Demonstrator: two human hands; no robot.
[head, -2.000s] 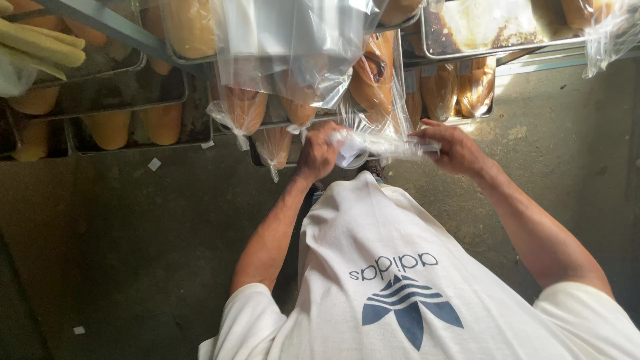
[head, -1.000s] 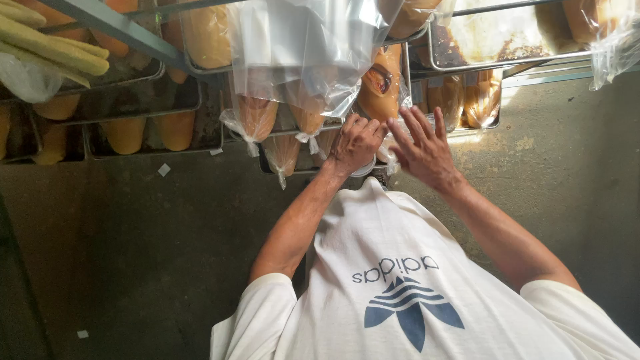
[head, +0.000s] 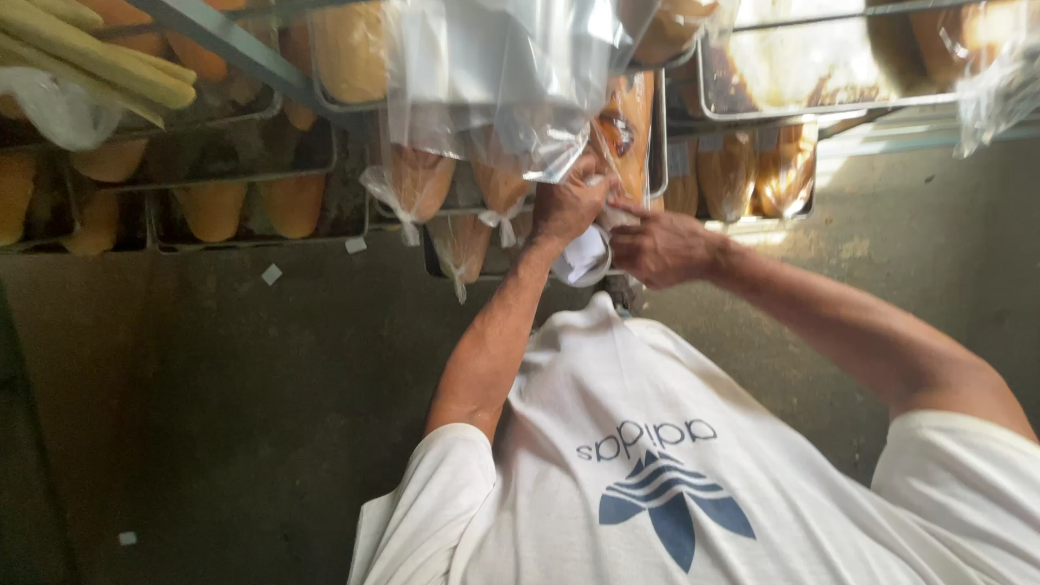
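My left hand (head: pixel 569 199) is closed on the gathered end of a clear plastic bag, just below a glossy filled loaf (head: pixel 630 122) on a tray. Close on its right, my right hand (head: pixel 662 240) has its index finger stretched to the bag's gathered end; whether it grips anything is hard to see. Under both hands is a round white container (head: pixel 583 256) with white paper slips in it. A stack of clear plastic bags (head: pixel 496 73) hangs over the tray edge above my left hand. Bagged loaves with tied ends, one of them a bagged loaf (head: pixel 422 183), lie to the left.
Metal trays of bread stand on a rack, among them a tray (head: pixel 244 179) at left and a stained tray (head: pixel 829 106) at right. A grey rack bar (head: pixel 231 49) crosses the upper left. Long pale sticks (head: pixel 106 61) lie at far left. Small paper bits (head: pixel 271 274) dot the floor.
Two seconds ago both hands held clear plastic stretched between them. One second ago my right hand was spread and raised; now it is at the bag's end beside my left hand.
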